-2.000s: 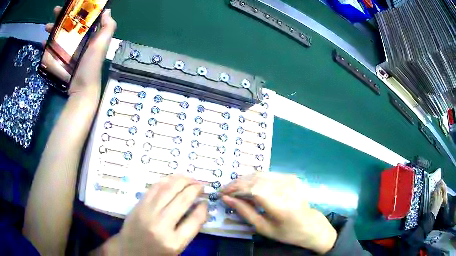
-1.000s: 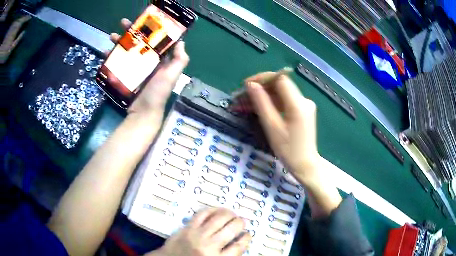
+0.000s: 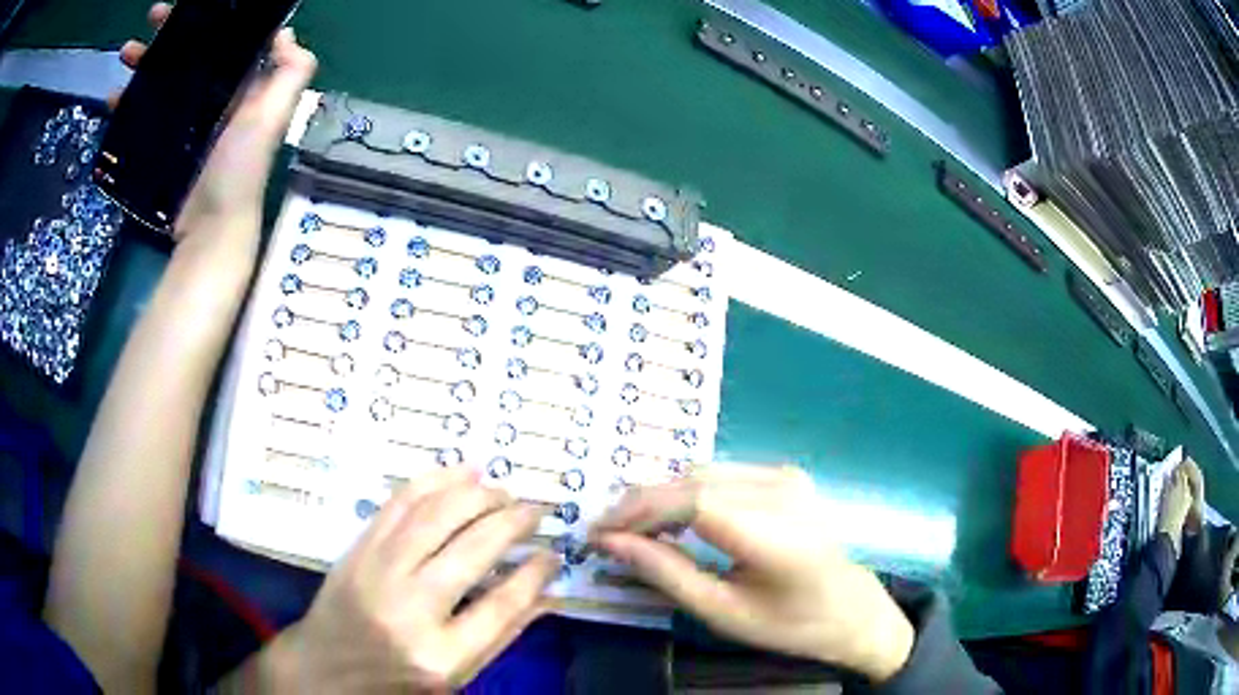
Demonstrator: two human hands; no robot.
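Note:
A white parts board (image 3: 492,326) carries columns of wired pieces, small bluish rings joined by thin lines. A dark-grey strip fixture (image 3: 506,174) with a row of shiny round seats lies along its far edge. My left hand (image 3: 432,584) rests over the board's near edge, fingers bent. My right hand (image 3: 768,564) is beside it, thumb and finger close together at a small ring (image 3: 571,550) near the board's lower middle. The fingertips are blurred, so whether either hand grips a piece or a tool is unclear.
Another person's bare arm (image 3: 156,407) reaches in at left, holding a smartphone (image 3: 184,109). A black tray of silver rings (image 3: 57,278) lies far left. Dark strips (image 3: 795,84) lie on the green belt. A red bin (image 3: 1063,509) and stacked boards (image 3: 1121,149) are at right.
My right hand has come down from the strip fixture to the board's near edge, beside my left hand. The phone's lit screen now looks dark. The view has shifted.

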